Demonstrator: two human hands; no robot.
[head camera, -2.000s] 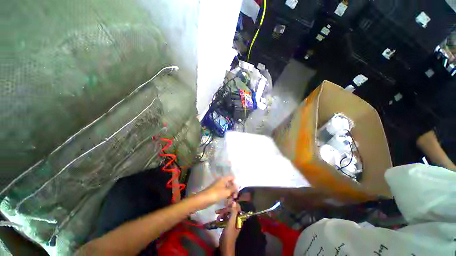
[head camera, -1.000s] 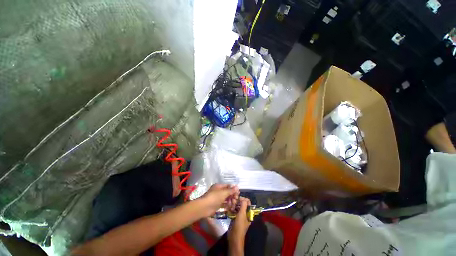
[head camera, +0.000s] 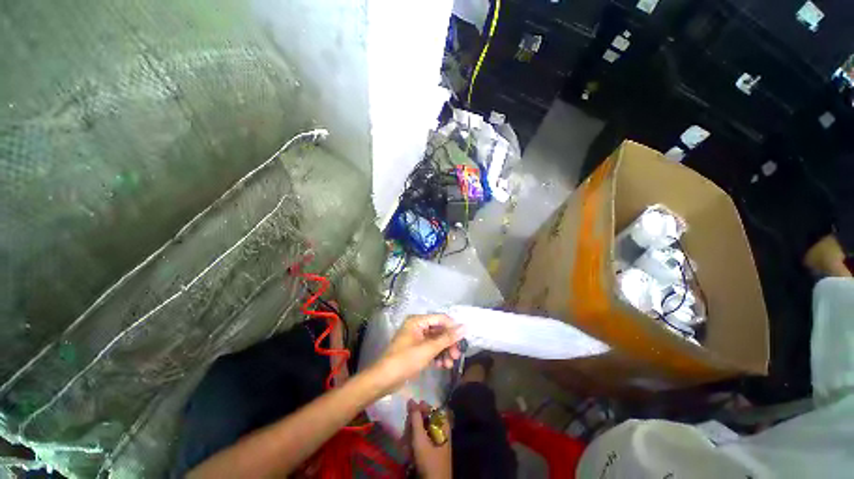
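My left hand (head camera: 426, 344) reaches in from the lower left and pinches one end of a white ribbed air column bag (head camera: 534, 334). The bag extends to the right in front of the carton and looks narrow; how full it is cannot be told. My right hand (head camera: 429, 442) is below, near the bottom edge, apart from the bag, closed around an air blow gun with a yellow part (head camera: 437, 426). The gun's metal tip cannot be made out.
A brown carton (head camera: 588, 245) of white units stands right. Clear film (head camera: 440, 283) lies beyond my hands. A red coiled hose (head camera: 324, 327) hangs by a huge woven sack (head camera: 140, 187). Scrap lies by the white pillar (head camera: 404, 103). A person's white sleeve (head camera: 833, 327) is at right.
My hands have moved apart: the left is slightly up with the bag, the right lower with the gun. The bag now looks narrower and points right. The gun's thin tip no longer shows.
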